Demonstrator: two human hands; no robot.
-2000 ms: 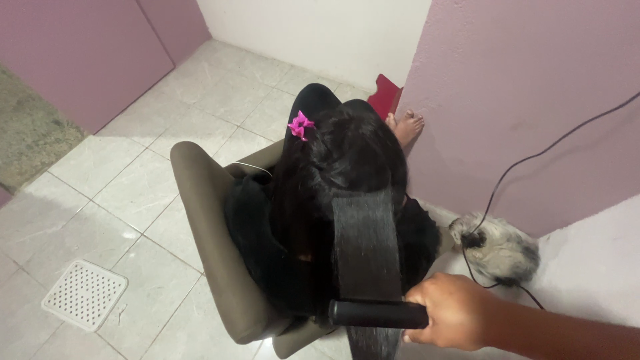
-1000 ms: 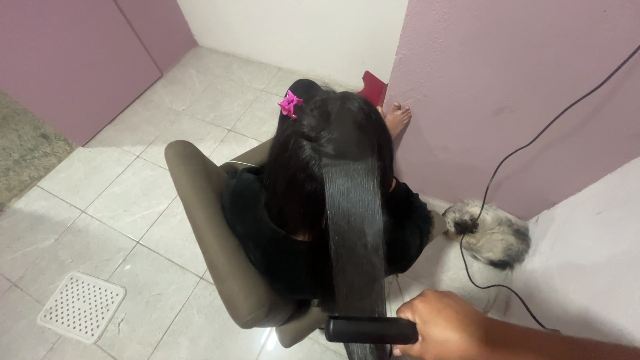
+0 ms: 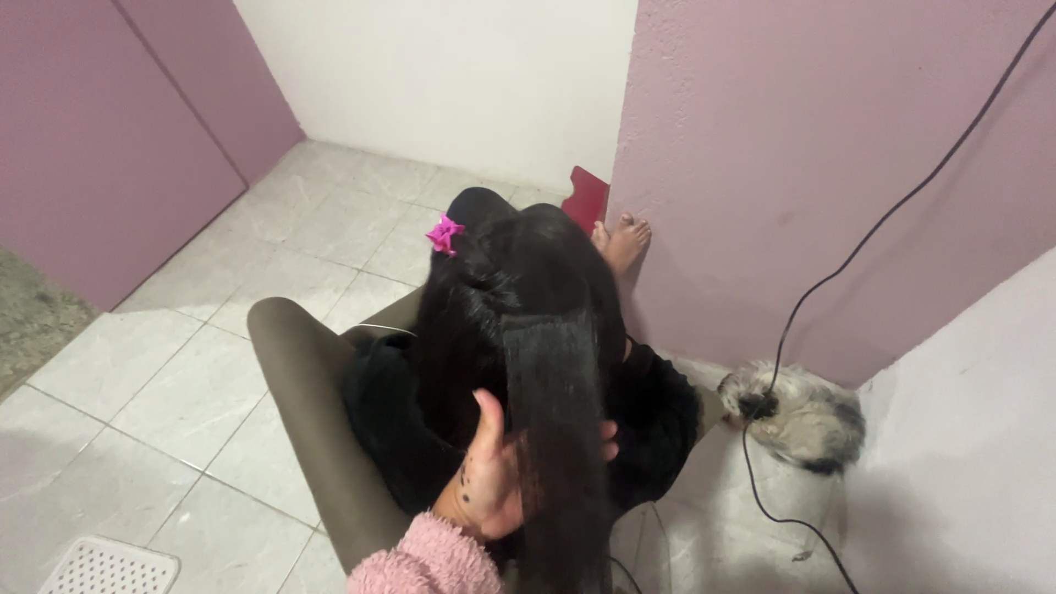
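A person with long dark hair (image 3: 528,256) sits in an armchair (image 3: 305,412), back turned to me. A pink flower-shaped hair clip (image 3: 445,234) holds hair up at the head's left side. A flat, straight section of hair (image 3: 554,396) hangs down the back toward me. My left hand (image 3: 495,478), in a fluffy pink sleeve, lies palm up under that section, thumb at its left edge and fingertips showing past its right edge. The fingers are not closed around it. My right hand and the black straightening tool are out of the frame.
A shaggy dog (image 3: 796,417) lies on the floor by the right wall, with a black cable (image 3: 858,247) running down in front of it. The seated person's bare foot (image 3: 627,243) rests near a red object (image 3: 587,198). A perforated white mat (image 3: 111,569) lies at lower left.
My right hand, which held the black tool at the lower part of the hair section, has left the view. My left hand has come in beneath the section.
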